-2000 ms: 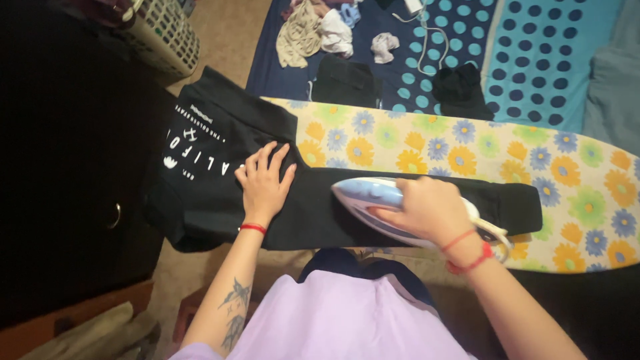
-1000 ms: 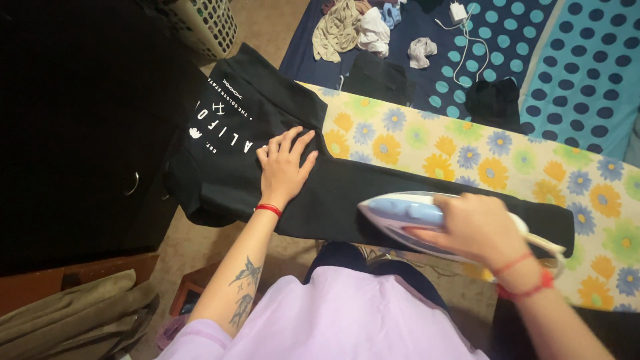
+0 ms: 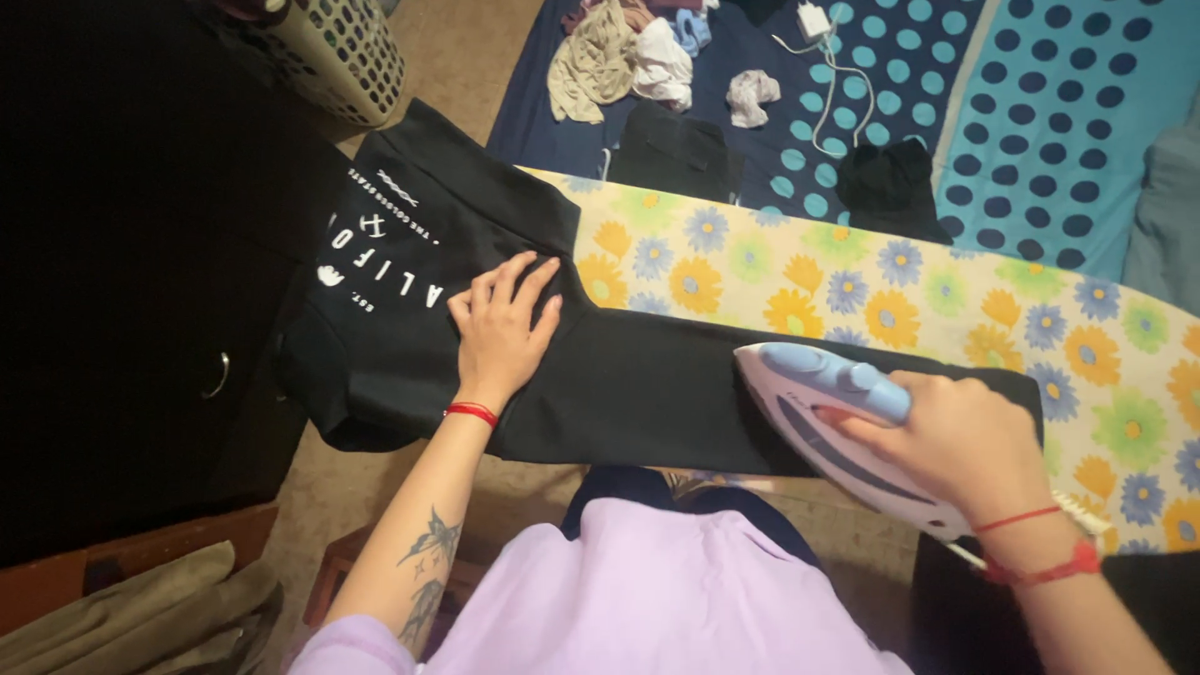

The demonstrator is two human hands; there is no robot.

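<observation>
A black long-sleeved garment with white print [image 3: 647, 384] lies across an ironing board with a flowered cover [image 3: 900, 281]. Its printed body hangs past the board's left end, and one sleeve stretches right along the board. My left hand [image 3: 506, 328] rests flat on the fabric where the sleeve joins the body, fingers apart. My right hand [image 3: 966, 445] grips the handle of a white and light blue clothes iron [image 3: 825, 412]. The iron is over the sleeve, its tip toward the upper left, its rear near the board's front edge. Its soleplate is hidden from view.
Behind the board is a bed with a dotted blue cover [image 3: 1022, 122], holding crumpled clothes [image 3: 600, 66], folded black cloth [image 3: 670, 150] and a white charger with its cable [image 3: 814, 21]. A plastic laundry basket [image 3: 352, 56] stands at the upper left, above a dark cabinet [image 3: 141, 281].
The iron has turned, its tip now pointing more to the upper left and its rear nearer me. My left hand stays on the same part of the garment.
</observation>
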